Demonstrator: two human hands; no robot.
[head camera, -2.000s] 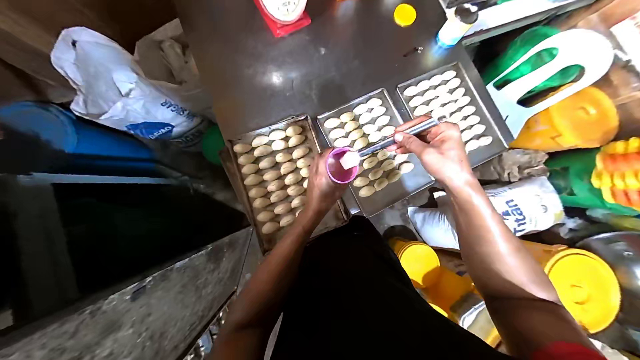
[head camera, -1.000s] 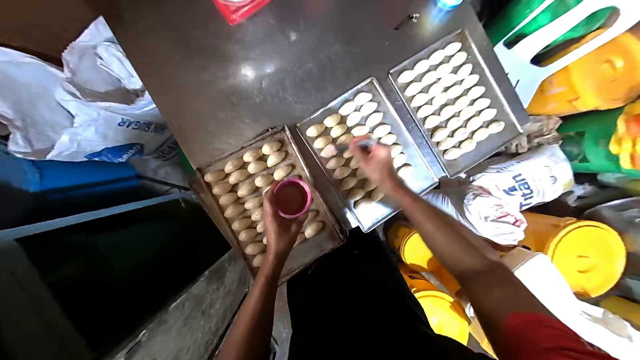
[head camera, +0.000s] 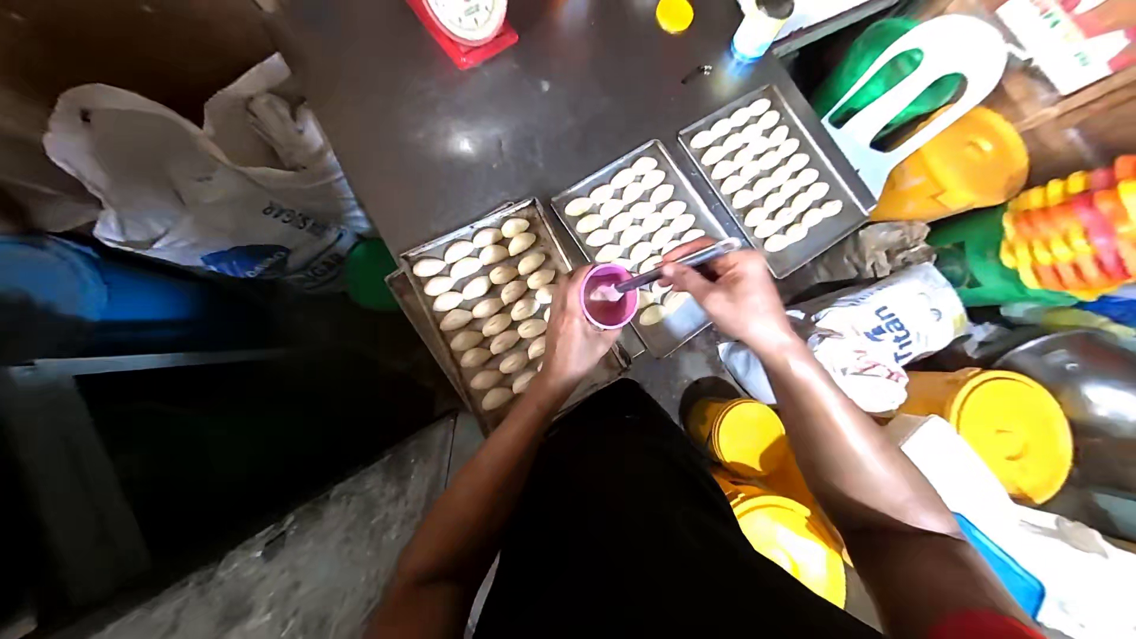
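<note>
My left hand (head camera: 568, 342) grips a small pink cup (head camera: 632, 306) holding a little liquid, over the right side of the left metal tray (head camera: 417, 253). With its handle in my right hand (head camera: 732, 288), a brush (head camera: 661, 273) dips its pale tip into the cup. Rows of oval dough pieces (head camera: 486, 308) fill the left tray and look darker and glossier than most others. The middle tray (head camera: 568, 191) lies partly under my right hand and also bears rows of dough pieces. Paler dough pieces (head camera: 772, 166) lie in the right tray (head camera: 850, 226).
On the dark metal table (head camera: 417, 124) stand a red kitchen scale (head camera: 466, 44), a yellow cap (head camera: 674, 15) and a bottle (head camera: 759, 31). Yellow buckets (head camera: 1012, 435) and a printed sack (head camera: 896, 324) are at the right. A white bag (head camera: 186, 195) sits at the left.
A second ago my right hand held the brush over the dough pieces in the middle tray; now its tip is in the pink cup. The view has shifted.
</note>
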